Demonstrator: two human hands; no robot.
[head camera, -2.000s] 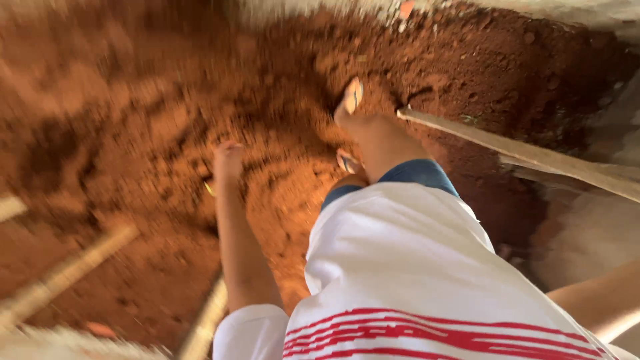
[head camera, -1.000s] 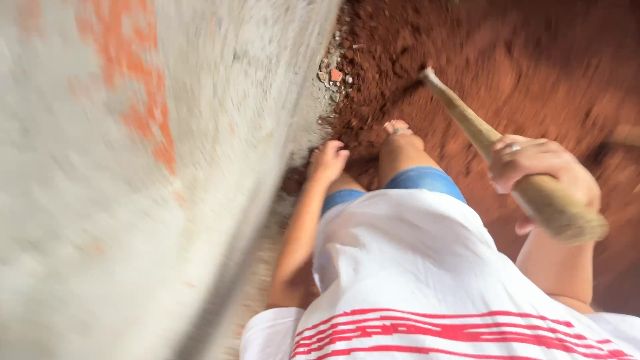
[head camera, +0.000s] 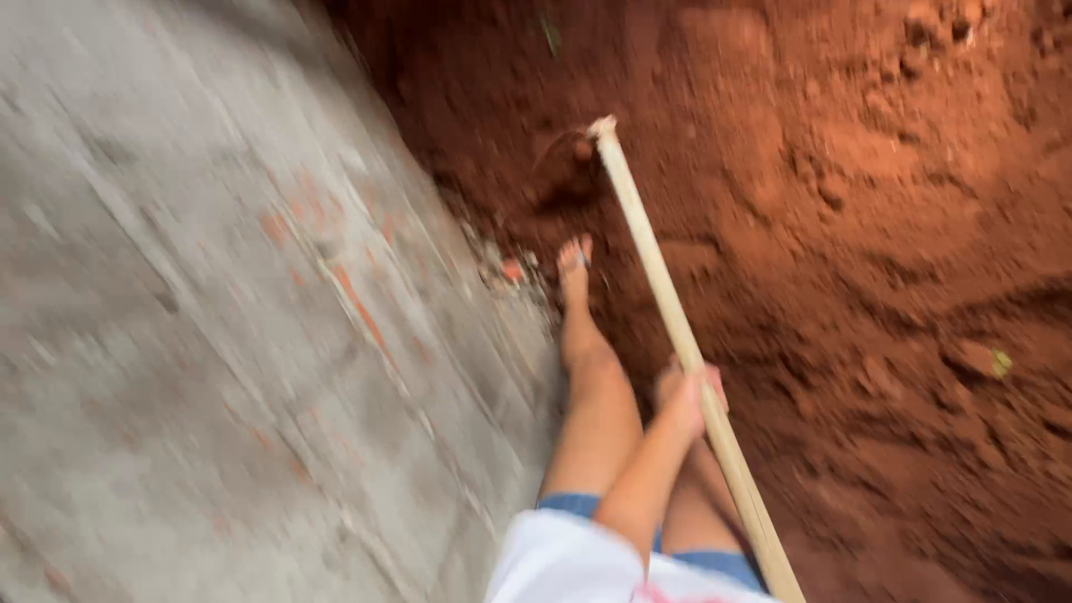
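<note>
A long pale wooden tool handle (head camera: 657, 260) slants from the bottom edge up to its far end above the red soil. Beside that end is a dark, rounded, soil-coloured shape; whether it is a blade cannot be told. My left hand (head camera: 691, 398) is wrapped around the middle of the handle, its fingers blurred. My right hand is out of view, and the handle's near end runs past the bottom edge. My foot (head camera: 574, 255) in a thong sandal rests on the soil, left of the handle.
A rough grey wall (head camera: 251, 318) with orange patches rises close on my left. Rubble (head camera: 512, 270) lies along its base near my foot. Loose, uneven red soil (head camera: 879, 276) spreads to the right, with a small yellow-green leaf (head camera: 1001, 363) on it.
My left hand, free of the handle one second ago, has closed on it. My right hand, which gripped the handle's thick end then, has left the view.
</note>
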